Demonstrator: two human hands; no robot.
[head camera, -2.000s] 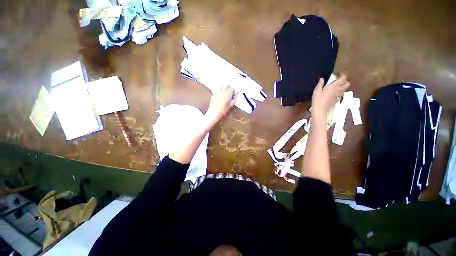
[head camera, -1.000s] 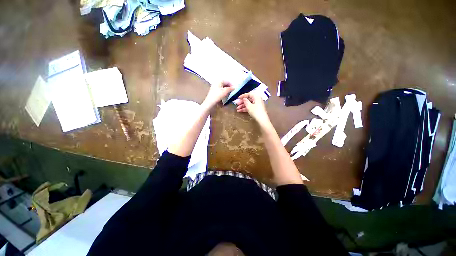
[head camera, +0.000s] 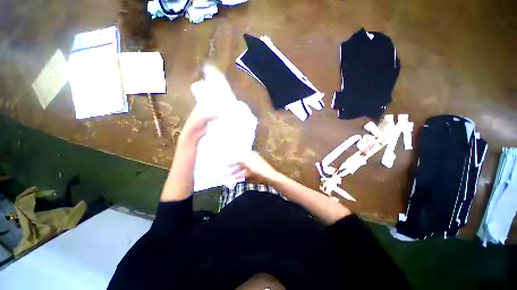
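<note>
White cut pieces (head camera: 229, 136) lie in front of me at the table's near edge, overexposed so that their layers do not show apart. My left hand (head camera: 198, 123) grips a white piece at its left side, with the blurred upper end raised. My right hand (head camera: 246, 168) is at the lower right of the white pieces, its fingers blurred against them; its grip is unclear. A stack of small narrow panels (head camera: 279, 75), dark on top with white notched ends, lies beyond my hands.
A dark body-panel stack (head camera: 368, 73) lies right of the narrow panels, cream strips (head camera: 368, 148) below it. A thick dark bundle (head camera: 445, 175) and light-blue pieces (head camera: 501, 198) are far right. Papers (head camera: 97, 76) and a reddish-brown stick (head camera: 155, 116) lie left. A scrap bundle (head camera: 198, 10) is at the top.
Both hands have left the narrow panel stack and come back to the white pieces near me. That stack now shows a dark top instead of white. The view has shifted.
</note>
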